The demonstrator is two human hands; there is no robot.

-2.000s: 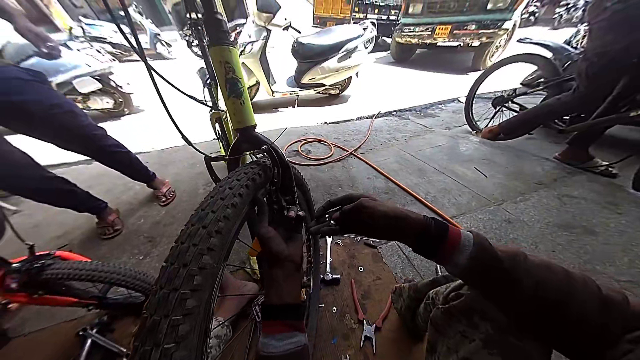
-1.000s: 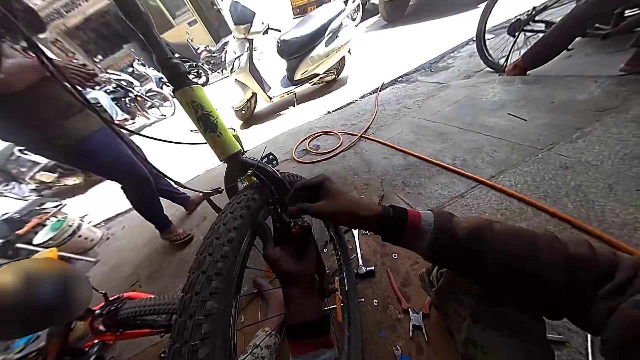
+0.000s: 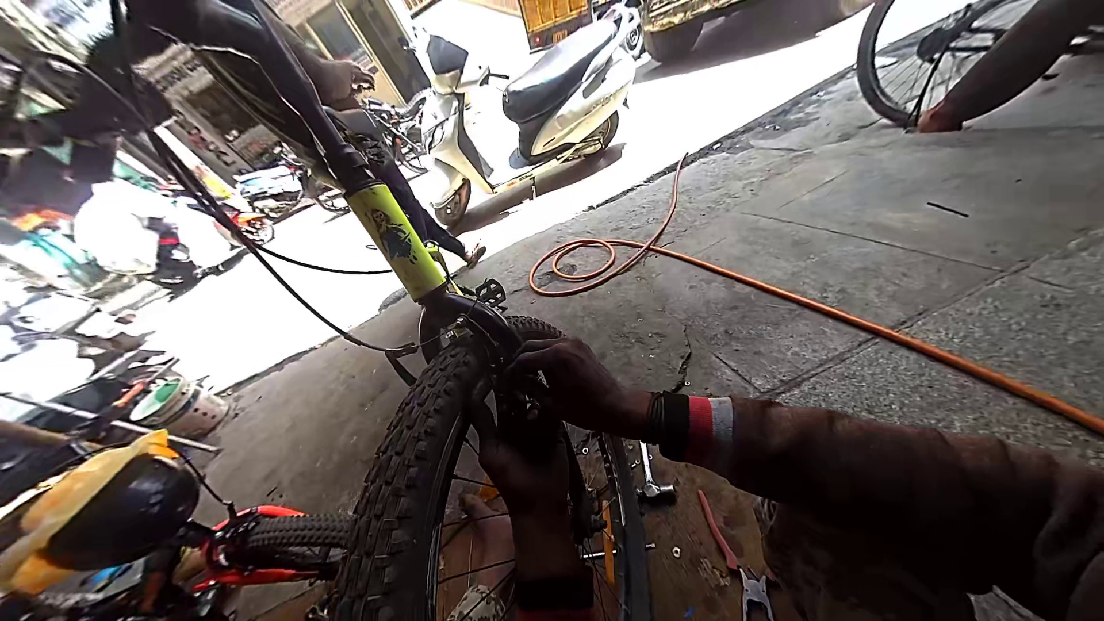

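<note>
A bicycle's front wheel with a knobby black tyre [image 3: 405, 466] stands before me, under a black fork [image 3: 470, 312] and a yellow-green head tube [image 3: 397, 241]. My right hand [image 3: 569, 379] reaches from the right to the fork leg near the rim, fingers bent around a small part that I cannot make out. My left hand [image 3: 522, 448] is upright beside the spokes, its fingers at the same spot, dark and partly hidden. Right of the wheel, a ratchet-like metal tool [image 3: 654, 490] and red-handled pliers [image 3: 750, 586] lie on a brown board.
An orange hose [image 3: 776, 297] loops over the paving. A white scooter [image 3: 561, 103] stands beyond. At left are a red bicycle's tyre [image 3: 297, 539] and a bucket [image 3: 177, 405]. Another bicycle wheel [image 3: 897, 69] and a person's arm or leg are at upper right. Small nuts lie by the pliers.
The view has tilted and shifted. My right hand has moved from beside the wheel up against the fork. The person at left has moved farther back, behind the head tube.
</note>
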